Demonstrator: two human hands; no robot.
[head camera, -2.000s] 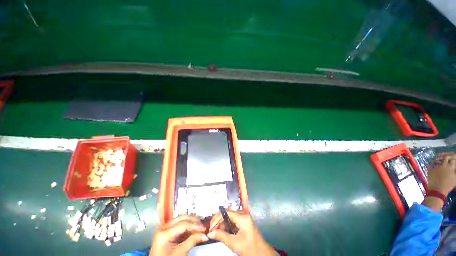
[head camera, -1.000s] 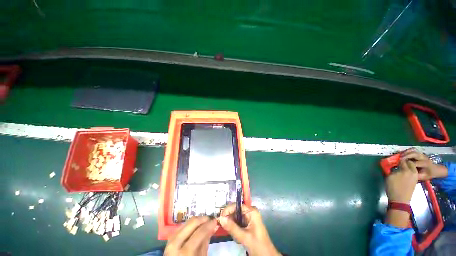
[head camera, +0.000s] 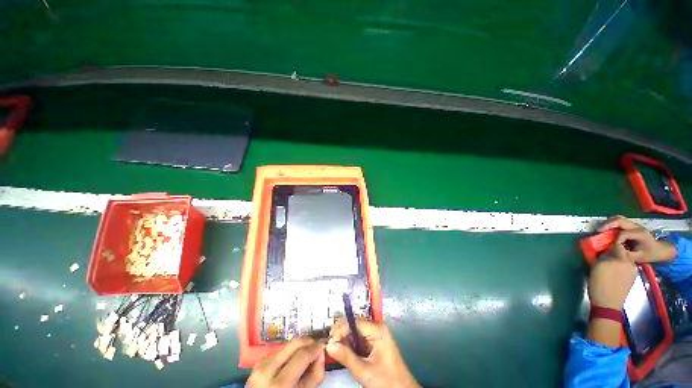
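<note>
An open tablet unit (head camera: 321, 236) with a large silver-grey rectangle and exposed electronics at its near end lies in a red-orange frame (head camera: 258, 227). My right hand (head camera: 373, 354) is at the near right corner and holds dark, pen-like tweezers (head camera: 350, 317), tilted over the electronics. My left hand (head camera: 292, 364) is at the frame's near edge, its fingertips pinched together and nearly touching the right hand's. Whether a small part is between the fingertips cannot be told. A pale sheet (head camera: 339, 378) lies partly hidden beneath the hands.
A red bin (head camera: 101, 261) of small cream pieces stands left, with a pile of black leads (head camera: 148, 333) before it and pale bits scattered around. A dark panel (head camera: 186, 144) lies on the belt. At right, another person's hands (head camera: 614, 280) work at a red-framed unit (head camera: 654, 318).
The view has shifted slightly. The tweezers have gone from upright to tilted left, and both hands stay at the near edge. The other person's hands have moved onto their frame's far end.
</note>
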